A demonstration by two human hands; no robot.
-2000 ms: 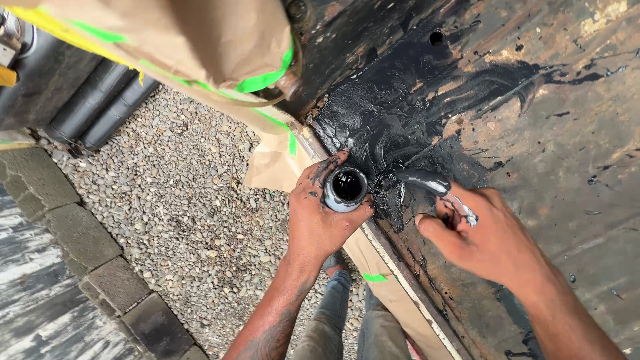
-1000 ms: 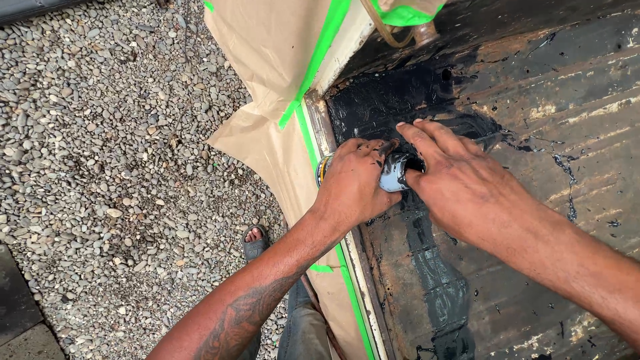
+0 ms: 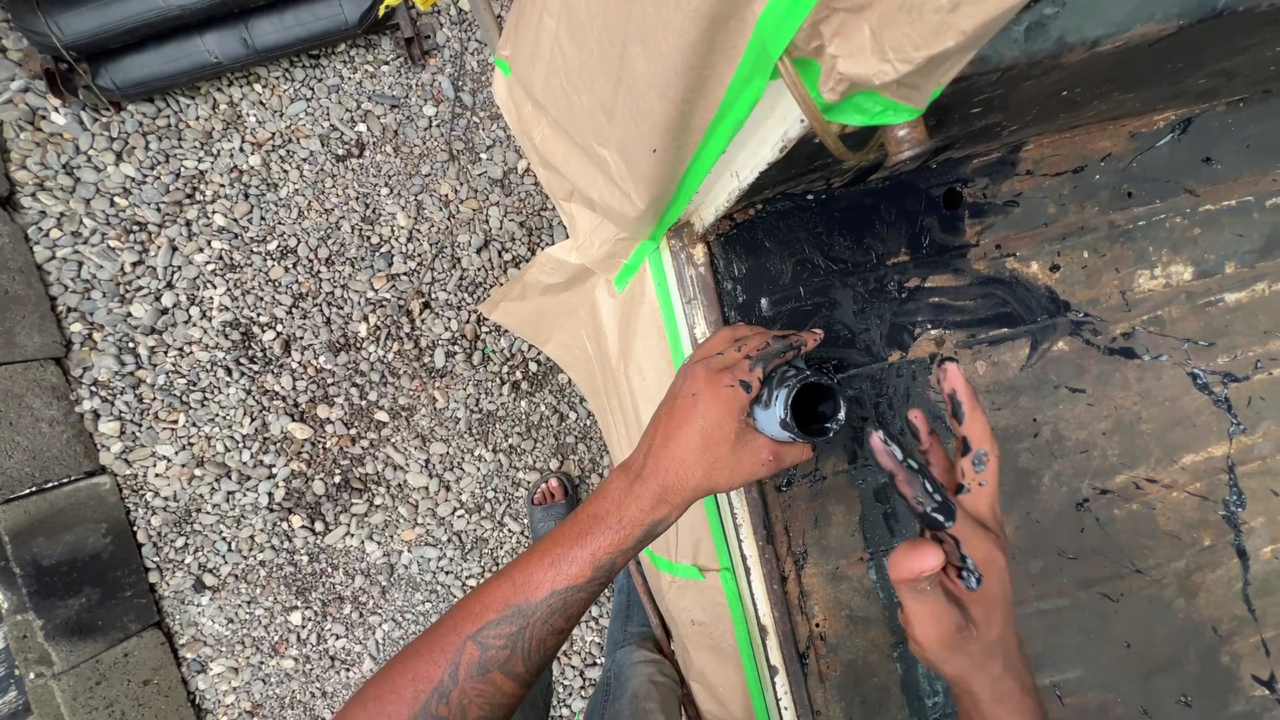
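My left hand [image 3: 735, 410] grips a small light-blue container [image 3: 775, 415] whose round mouth faces up and shows dark contents; black smears coat its rim and my fingertips. To its right, my right hand [image 3: 950, 520] is palm up with fingers spread, holding nothing, and its fingers are wet with black coating. Below both hands lies a worn metal panel [image 3: 1080, 480]. Glossy black coating [image 3: 820, 260] covers its upper left corner around a small hole [image 3: 952, 197], with streaks and drips running right and down.
Brown masking paper [image 3: 590, 130] with green tape [image 3: 735, 120] covers the panel's left side. A hose [image 3: 815, 110] hangs near a rusty fitting [image 3: 905, 140]. Gravel [image 3: 300, 350], paving blocks [image 3: 75, 560] and black padded cylinders [image 3: 230, 50] lie at left. My sandaled foot [image 3: 550, 500] is below.
A second ago my right hand was at the container's mouth; now it is apart from it, fingers spread and coated. The container's mouth now faces up toward the view. The view has shifted.
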